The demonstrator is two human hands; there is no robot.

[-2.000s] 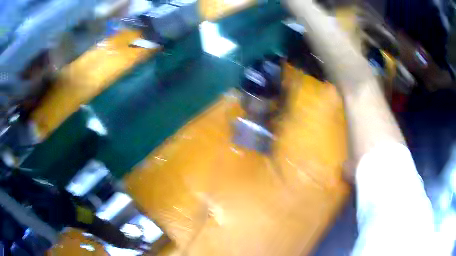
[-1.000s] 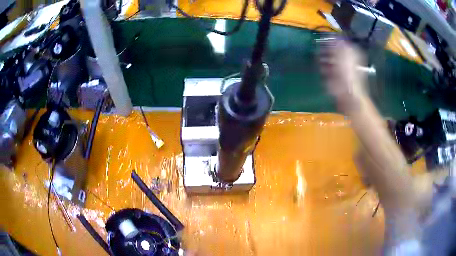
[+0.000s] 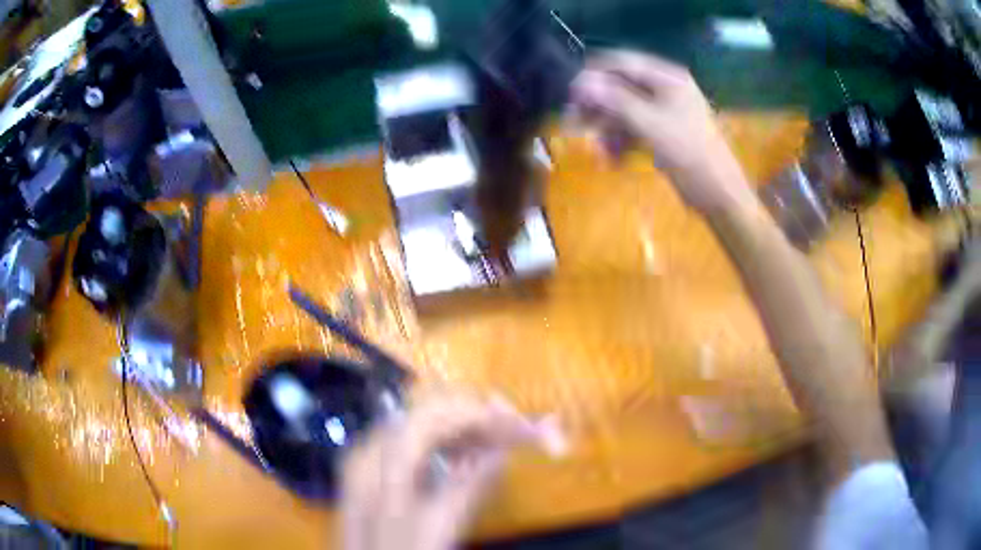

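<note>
A round black camera base [image 3: 312,414] lies at the lower left of the bench, with a black antenna [image 3: 344,331] beside it. My left hand [image 3: 430,462] is blurred at the bottom, at the base's right edge; its grip is unclear. The dark electric screwdriver [image 3: 506,161] hangs blurred in front of the silver-white screw feeder [image 3: 436,177]. My right hand [image 3: 645,107] is right of the screwdriver's upper part, with fingers bent together. Whether it holds anything cannot be told.
Another black base [image 3: 113,258] and grey units stand at the left. A pale post [image 3: 210,97] rises behind them. A green belt [image 3: 312,86] crosses the back. More black-and-grey units [image 3: 855,156] and a thin cable [image 3: 865,269] are at the right, with part of a person [image 3: 941,322] at the edge.
My left hand has come into view beside the black base. My right hand has moved left, close to the screwdriver. The view has shifted, so the feeder and base appear higher.
</note>
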